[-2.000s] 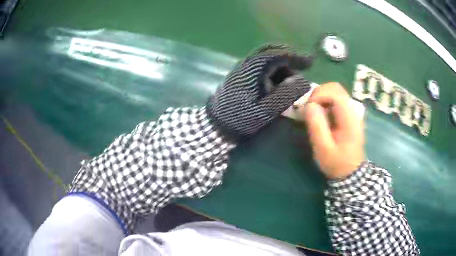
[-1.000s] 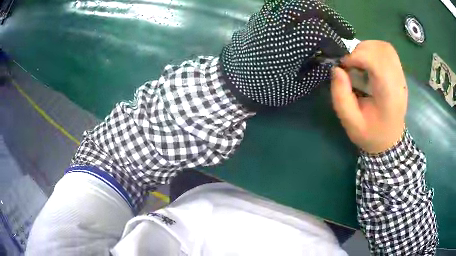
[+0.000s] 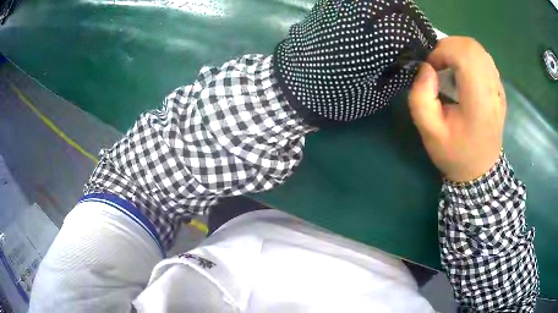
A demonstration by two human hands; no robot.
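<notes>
My left hand (image 3: 355, 61), in a black glove with white dots, is curled at the top centre, its back towards me. It holds a pale piece (image 3: 440, 34), of which only a small white edge shows past the fingers. My right hand (image 3: 462, 107) is bare. Its thumb and forefinger pinch at the gloved fingertips, with a small dark or greyish thing between them that is too hidden to name. Most of the held piece is covered by both hands.
The shiny green bench mat (image 3: 361, 189) lies under both hands. A silver and black round disc (image 3: 550, 65) lies at the far right edge. The bench's near edge runs in front of my white clothing. Grey floor with a yellow line (image 3: 55, 129) shows at left.
The view has shifted, so the cut-out plate has left the picture and the disc sits nearer the right edge. The glove has turned its back to the camera. Both hands stay together.
</notes>
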